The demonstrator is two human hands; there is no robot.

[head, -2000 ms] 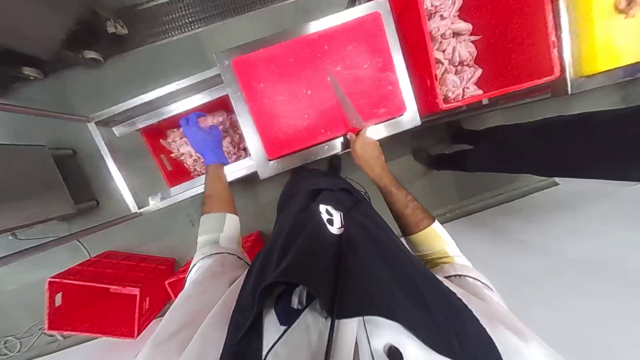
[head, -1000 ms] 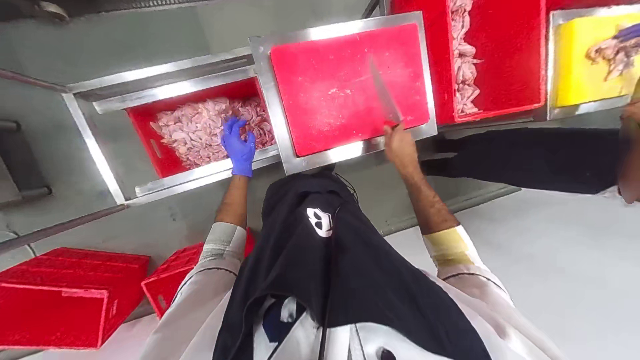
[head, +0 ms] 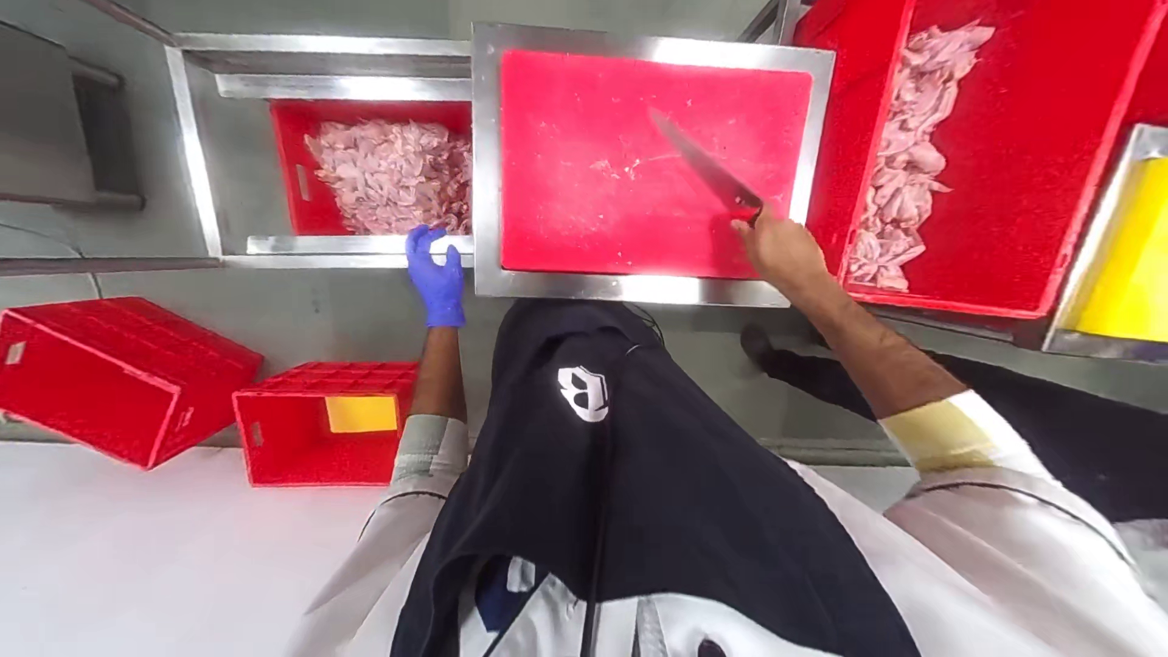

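My left hand point(head: 438, 278), in a blue glove, is at the near metal rail below a red crate point(head: 294, 164) of raw poultry pieces point(head: 392, 173). Its fingers are apart and nothing shows in them. Bare, my right hand point(head: 785, 255) grips a long-bladed knife point(head: 703, 162) by its dark handle. The blade points up and left over a red cutting board point(head: 575, 119), which lies in a metal frame point(head: 639, 287). Small scraps and wet marks dot the board.
To the right stands a large red crate point(head: 1022, 182) with more poultry pieces point(head: 912, 164) along its left side. A yellow board point(head: 1131, 255) is beyond it. Two red crates point(head: 137, 365) point(head: 319, 438) lie at lower left. Another person's dark-clothed leg point(head: 1049, 420) extends at right.
My left hand has come back from the poultry in the left crate to the crate's near rail. The knife stays in my right hand over the board. The view has shifted.
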